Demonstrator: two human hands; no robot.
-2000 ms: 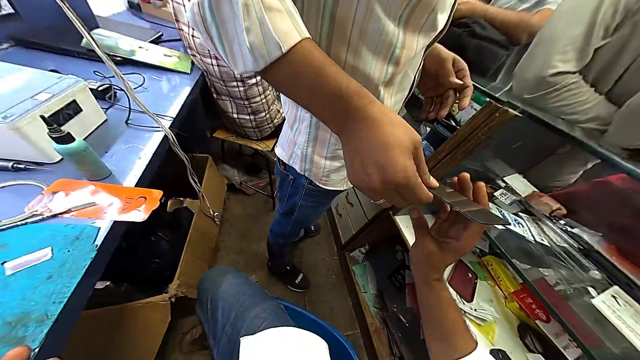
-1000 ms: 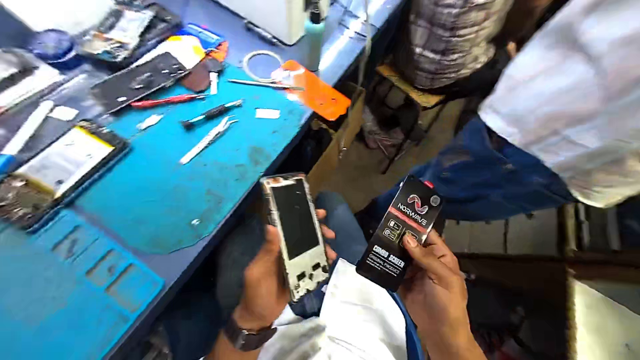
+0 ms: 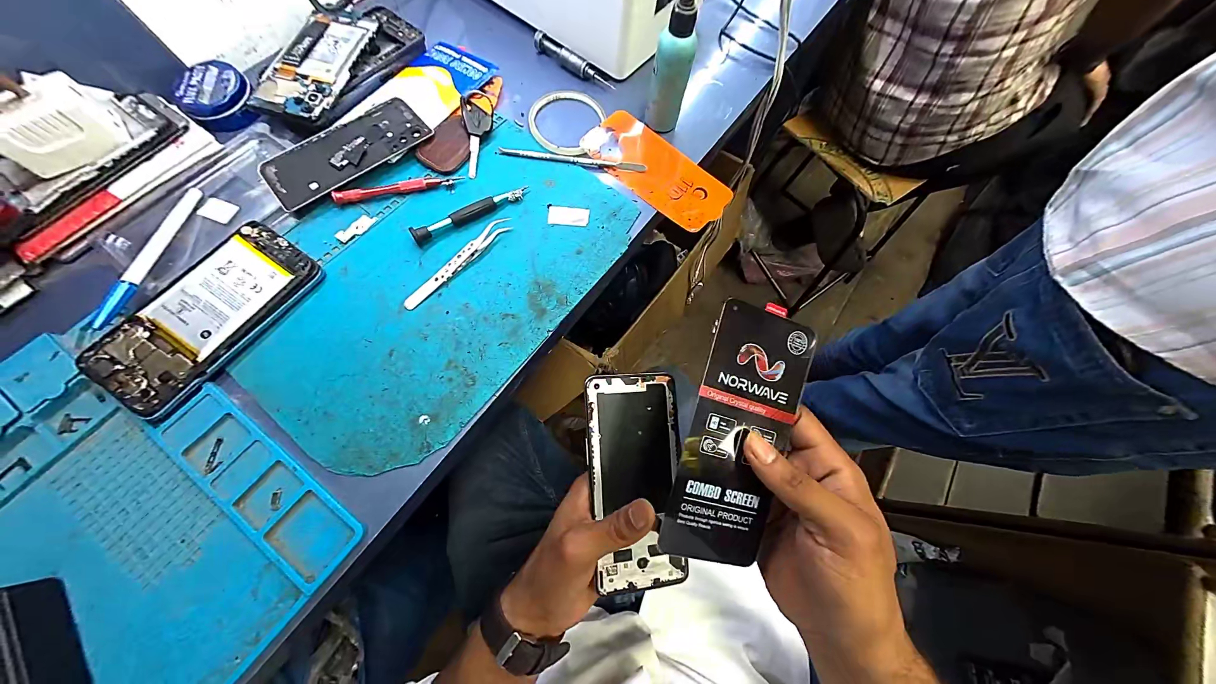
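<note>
My left hand [image 3: 579,551], with a dark watch strap at the wrist, holds a phone frame [image 3: 635,446] whose rim is pale and worn around a black middle. In my right hand [image 3: 826,513] is a Norwave phone screen [image 3: 739,437] with a black printed cover, my thumb pressing on its face. The screen's left edge overlaps the right edge of the frame, above my lap. Left of both hands, an opened phone with a bared battery [image 3: 214,304] lies on the bench, and curved tweezers [image 3: 458,264] rest on the blue mat [image 3: 380,380].
A screwdriver [image 3: 465,215], a red tool [image 3: 394,188], a metal pick [image 3: 570,160] and an orange card [image 3: 665,176] lie at the back of the mat. Behind stands a green bottle [image 3: 673,66]. A person in jeans [image 3: 1007,370] stands close at the right; another sits on a stool [image 3: 845,161].
The view has swung from the glass counter to the bench. Since one second ago, the screen has come closer to the phone frame and now overlaps its edge.
</note>
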